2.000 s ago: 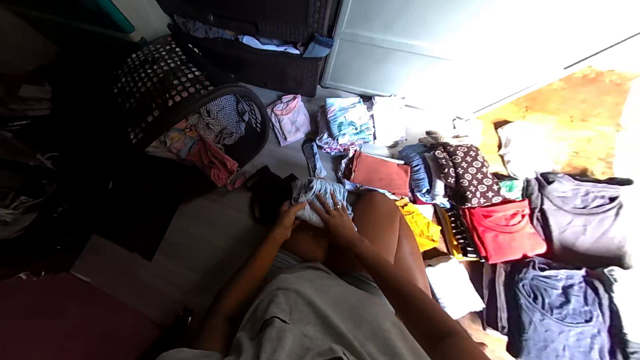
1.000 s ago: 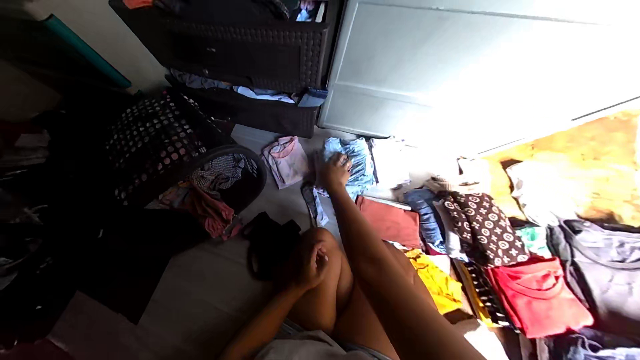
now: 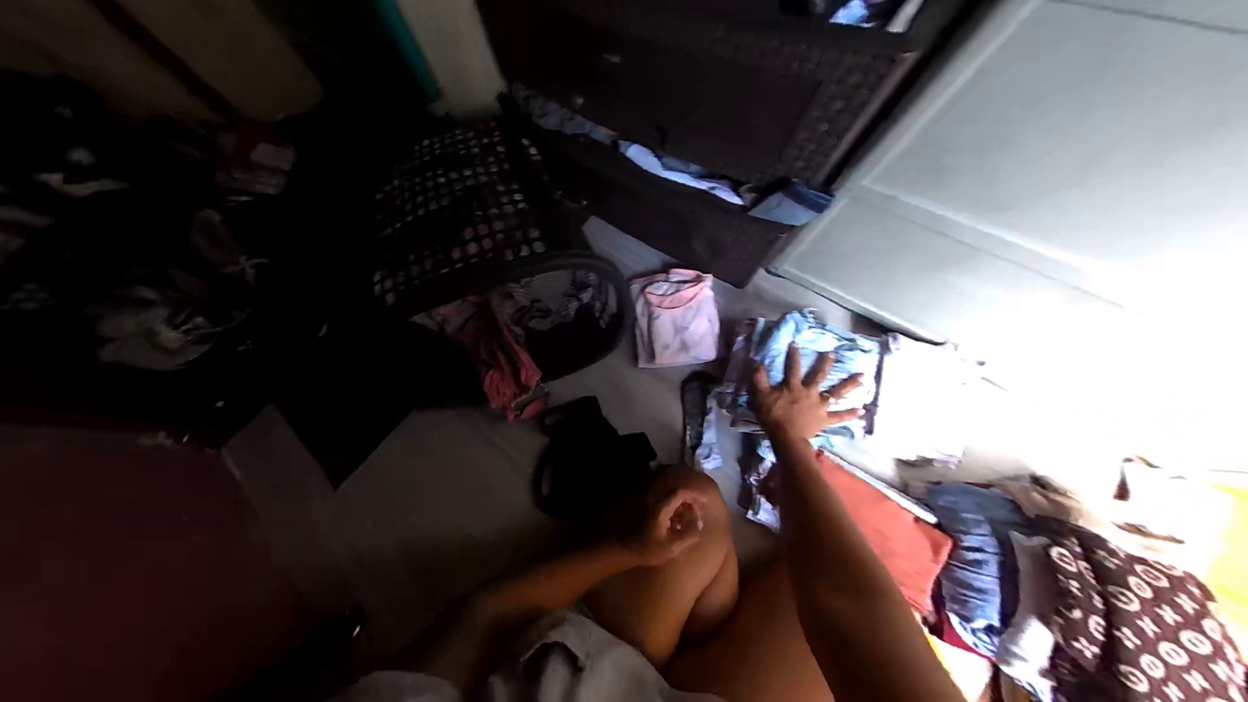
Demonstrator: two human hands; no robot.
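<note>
My right hand, fingers spread, rests palm down on a stack of folded light blue clothes. My left hand is loosely curled over my knee; whether anything is inside the curl cannot be made out. A folded pink and white shirt lies to the left of the stack. Black cloth is on the floor beside the left knee. Below the stack, close to my right forearm, is a folded rust-red cloth. A dark tipped-over basket holds crumpled clothes, with a red garment spilling from its mouth.
A dark woven-pattern drawer unit has an opened drawer with clothes. Beside it stands a pale panel. Folded jeans and a brown patterned cloth lie at the right. Dark heaps fill the left side.
Two seconds ago both hands were on a light blue garment at my lap. My right hand then moved out to the blue stack, while my left stayed by the knee. The view has shifted.
</note>
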